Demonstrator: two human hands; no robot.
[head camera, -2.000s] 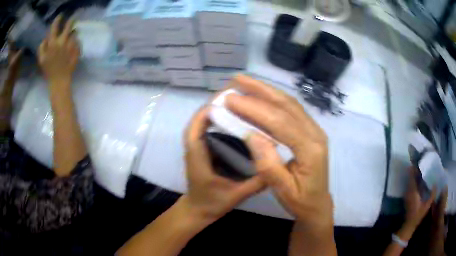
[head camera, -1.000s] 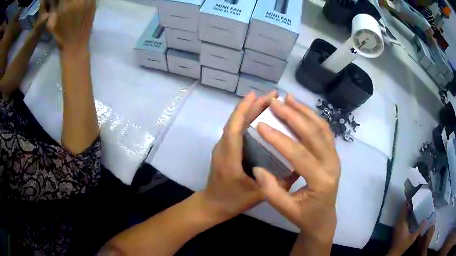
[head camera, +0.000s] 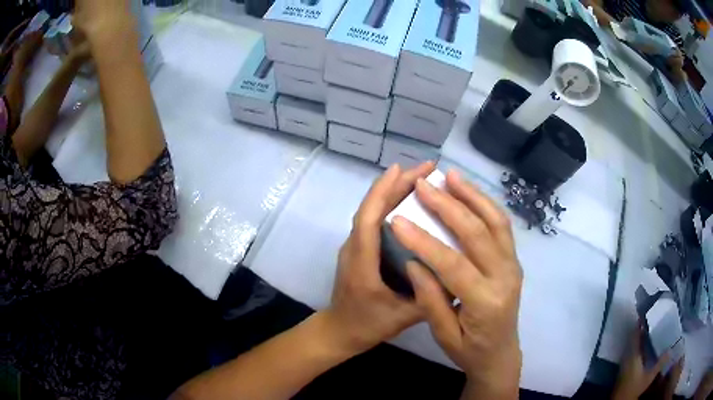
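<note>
A carton (head camera: 427, 211) with a white end face and a dark side is held upright-tilted between my two bare hands, above the white foam sheet. My left hand (head camera: 375, 266) wraps its left side and underside. My right hand (head camera: 473, 269) lies over its right side, with fingers across the white end and the thumb near the dark side. Most of the carton is hidden by my fingers; I cannot tell whether a flap is loose.
Stacked Mini Fan boxes (head camera: 360, 78) stand behind my hands. A white fan (head camera: 575, 74) leans on black inserts (head camera: 553, 148), with small black parts (head camera: 534, 201) beside them. A neighbour's arm (head camera: 129, 101) is at left; another person's hands hold a carton (head camera: 663, 324) at lower right.
The carton has turned in my hands from an open, dark-looking hollow to a white end facing up. My hands moved slightly right, and the neighbour's left-side arm moved.
</note>
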